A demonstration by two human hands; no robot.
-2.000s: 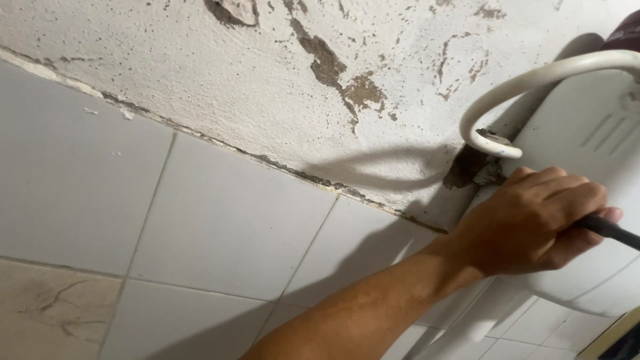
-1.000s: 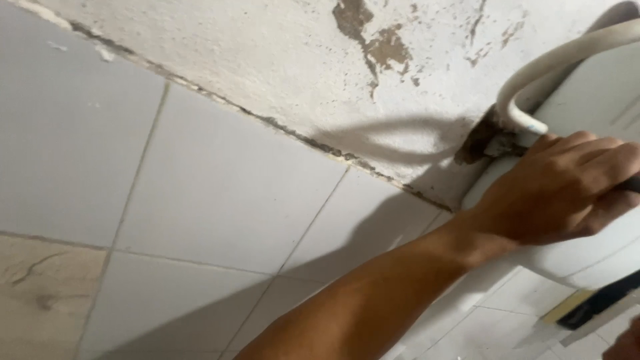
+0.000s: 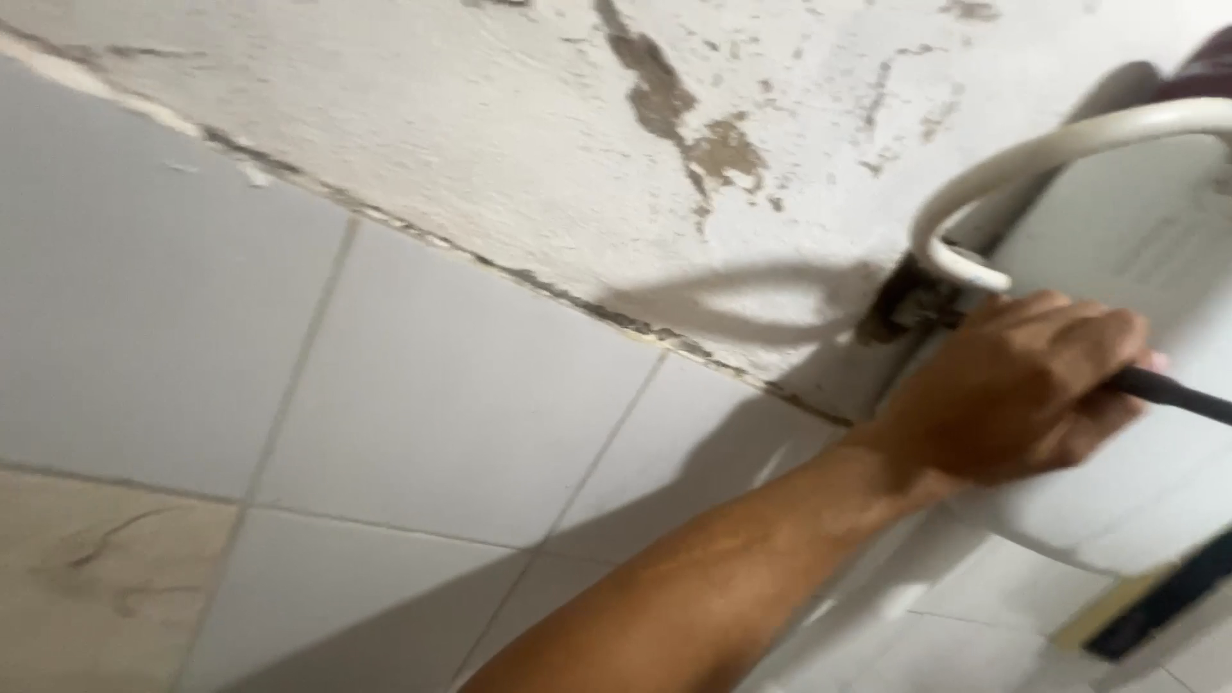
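Observation:
From the bottom centre my left forearm reaches up to the right, and my left hand is closed around a slim black tool handle. The handle runs out past the right edge; the tool's other end is hidden, so its kind cannot be told. Just above the knuckles, the lower end of a curved white pipe meets the wall area. Beside my fingertips, a small fitting sits at a dark broken hole in the wall. Behind my hand is a white tank or casing. My right hand is out of view.
Peeling white plaster covers the upper wall, above a rough edge of pale wall tiles. A black and yellow object is at the lower right. Part of a dark red object shows at the upper right.
My left hand stays by the fitting with the black handle in its grip. A bit of skin, perhaps another hand, at the lower right edge one second ago is gone. The view shifts somewhat.

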